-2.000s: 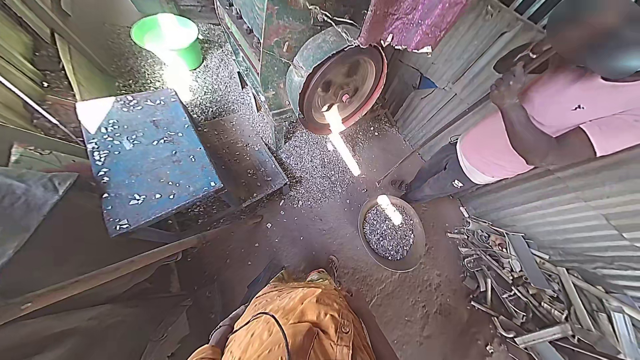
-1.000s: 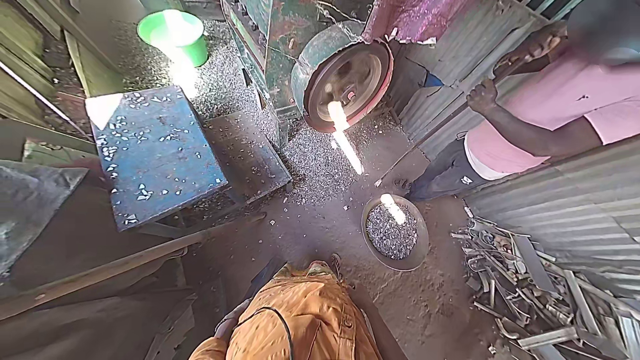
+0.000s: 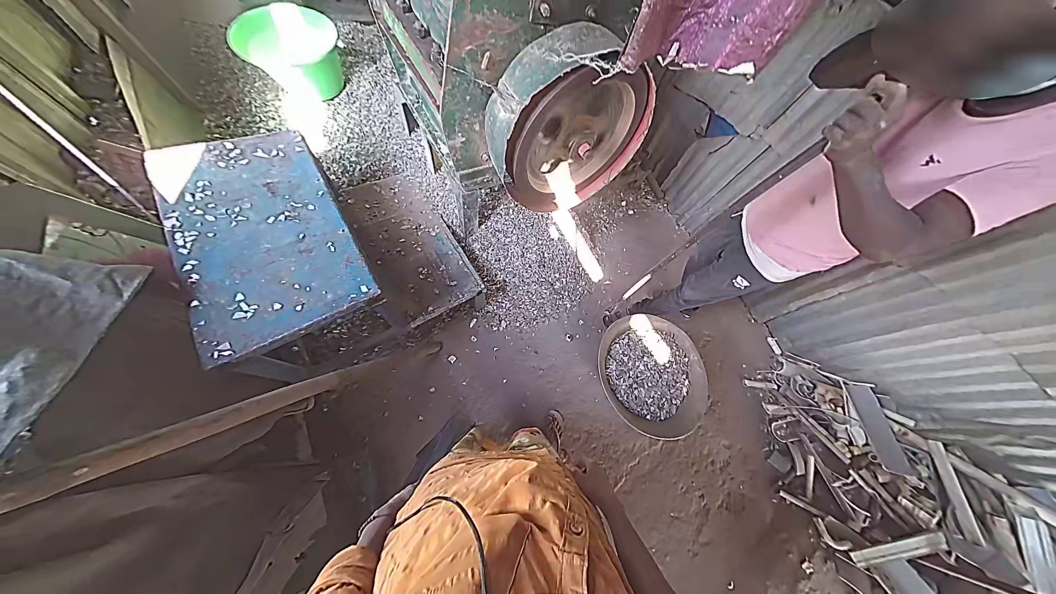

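Note:
At the bottom, beside my orange garment (image 3: 495, 520), a dark shape looks like my left hand (image 3: 386, 518) low at my side; its fingers are not clear. My right hand cannot be made out. In front of me on the dirt floor stands a round basin (image 3: 700, 388) holding small pale and dark chips. Beyond it is a green machine (image 3: 487, 74) with a red-rimmed wheel (image 3: 582, 148), its spokes blurred. More chips (image 3: 528, 256) lie heaped below the wheel. A blue metal table (image 3: 264, 239), strewn with white fragments, stands to the left.
A green plastic bucket (image 3: 322, 70) stands at the upper left. Another person (image 3: 858, 198) in a pink shirt stands at the right by corrugated sheets (image 3: 973, 330). Scrap strips (image 3: 874, 462) are piled at the lower right. A wooden pole (image 3: 198, 433) runs along the left.
The person in pink has brought a hand up near a dark object by the head; one second ago that hand was lower. The basin and table have stayed in place.

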